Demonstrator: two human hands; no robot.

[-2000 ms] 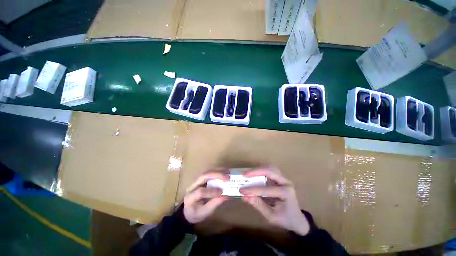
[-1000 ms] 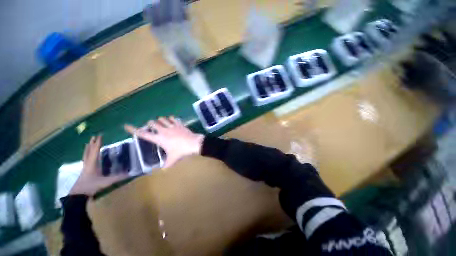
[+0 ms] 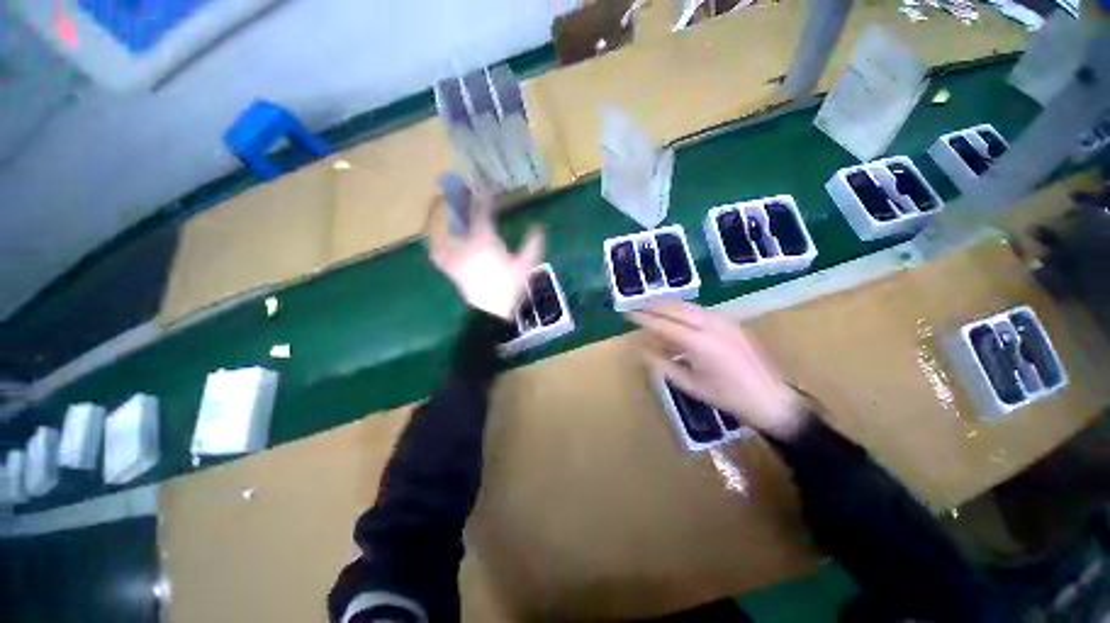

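My left hand (image 3: 489,262) is raised over the green belt, blurred, fingers spread. A small grey piece shows by its fingertips; I cannot tell if it is touched. Behind it stand printed cartons (image 3: 489,122). Just right of my left wrist, a white tray with black units (image 3: 544,304) sits on the belt, partly hidden. My right hand (image 3: 718,365) is over another white tray (image 3: 704,420) on the cardboard bench, hiding its upper part. Whether it grips the tray is unclear.
More filled trays (image 3: 651,265) line the belt (image 3: 353,316) to the right, with leaning printed cards (image 3: 635,170) behind. Closed white boxes (image 3: 235,411) stand at left. One filled tray (image 3: 1013,359) lies on the right bench. A blue stool (image 3: 274,136) is beyond.
The view has swung. My hands, earlier around two trays at left, are now apart: the left raised toward the standing cartons, the right over a tray on the bench.
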